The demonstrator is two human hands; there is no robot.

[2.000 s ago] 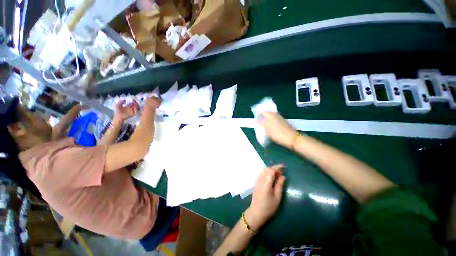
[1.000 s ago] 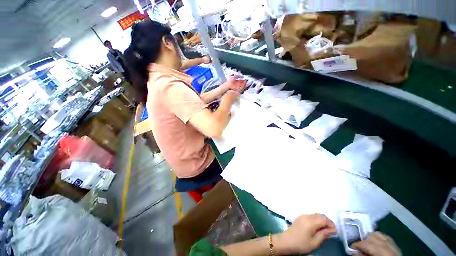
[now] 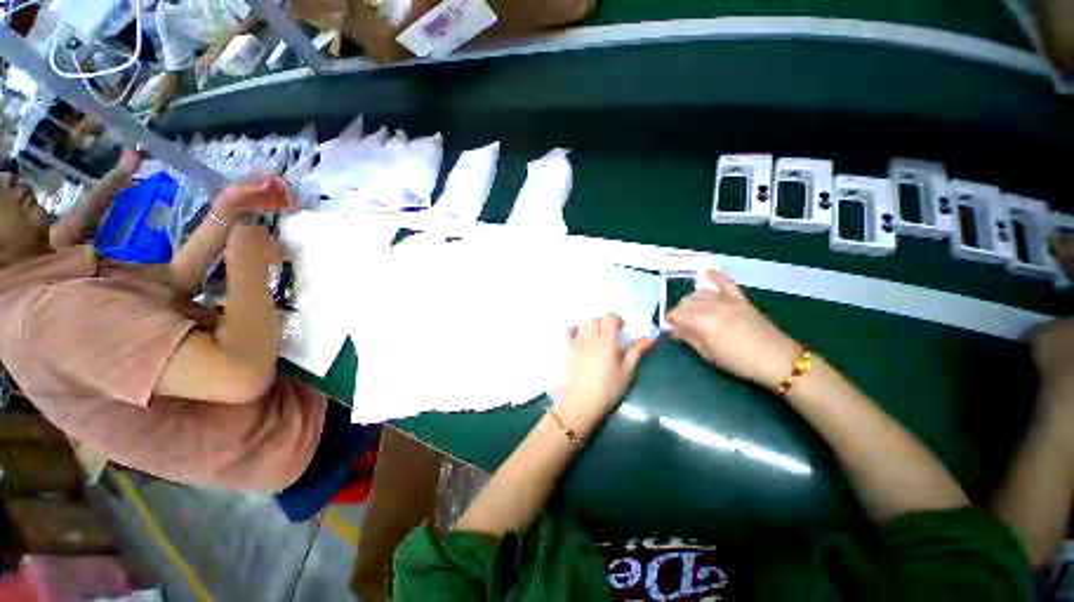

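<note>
My right hand (image 3: 727, 325) holds a white device unit (image 3: 683, 268) with a dark window, at the right edge of the sheet stack. My left hand (image 3: 603, 362) lies on the right part of the white wrapping sheets (image 3: 459, 312), fingers bent, beside the unit; whether it grips a sheet is unclear. The stack is fanned and overexposed. Wrapped units (image 3: 544, 188) with pointed ends lie along the belt beyond the stack.
Several device units (image 3: 863, 214) sit on the belt (image 3: 636, 129) at right, beyond the pale rail (image 3: 872, 291). A neighbouring worker (image 3: 141, 341) works at left near a blue bin (image 3: 139, 219). An open carton (image 3: 400, 494) stands below the table edge. Another arm shows at far right.
The view has swung right, back over the worktop. The held unit now lies at the sheets' right edge; my left hand has left it and rests on the sheets.
</note>
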